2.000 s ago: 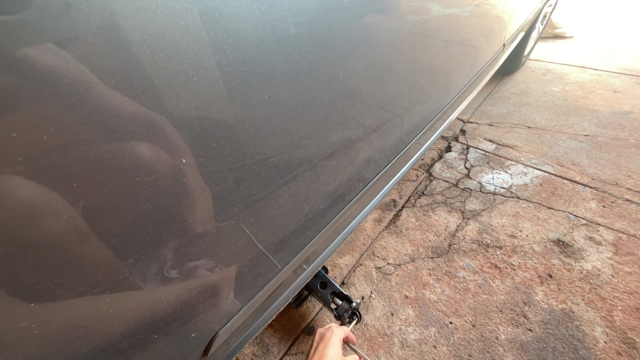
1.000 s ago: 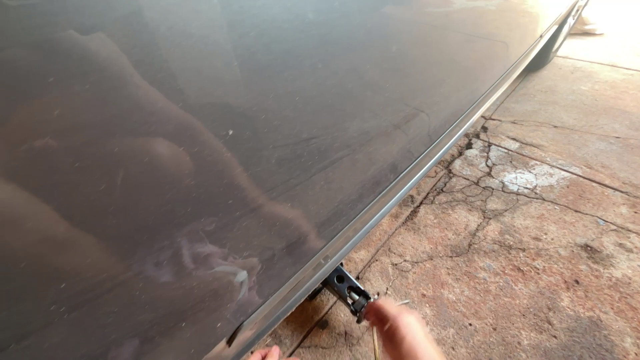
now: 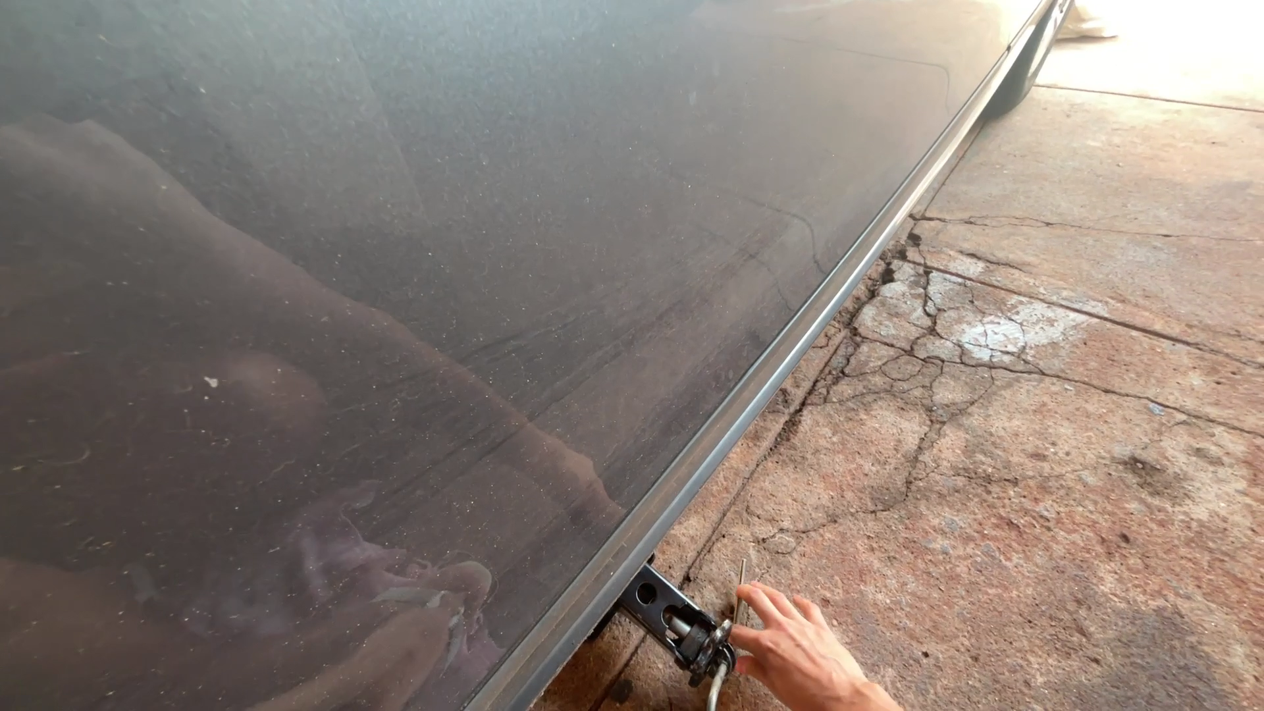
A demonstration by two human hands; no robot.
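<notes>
At the bottom, my right hand [image 3: 798, 650] is beside the end of a black metal car jack [image 3: 664, 614], palm down, with its fingers extended and apart. Its fingertips are at a thin metal rod [image 3: 741, 591] and the jack's end joint; whether they press on them is unclear. A bent metal crank handle [image 3: 717, 686] hangs from that joint and runs out of the bottom edge. The jack sticks out from under the sill [image 3: 731, 434] of a dark car; its inner part is hidden. My left hand is out of view.
The dark car door panel [image 3: 474, 257] fills the left side and reflects a person's arms and body. A tyre [image 3: 1022, 84] stands at the upper right, with a pale object [image 3: 1086, 22] beyond it. Cracked reddish concrete [image 3: 1066, 494] lies alongside the car.
My right hand, blurred over the jack's end one second ago, now shows with fingers spread to its right. Fingertips seen at the bottom edge then are out of view. The rod at the joint has turned.
</notes>
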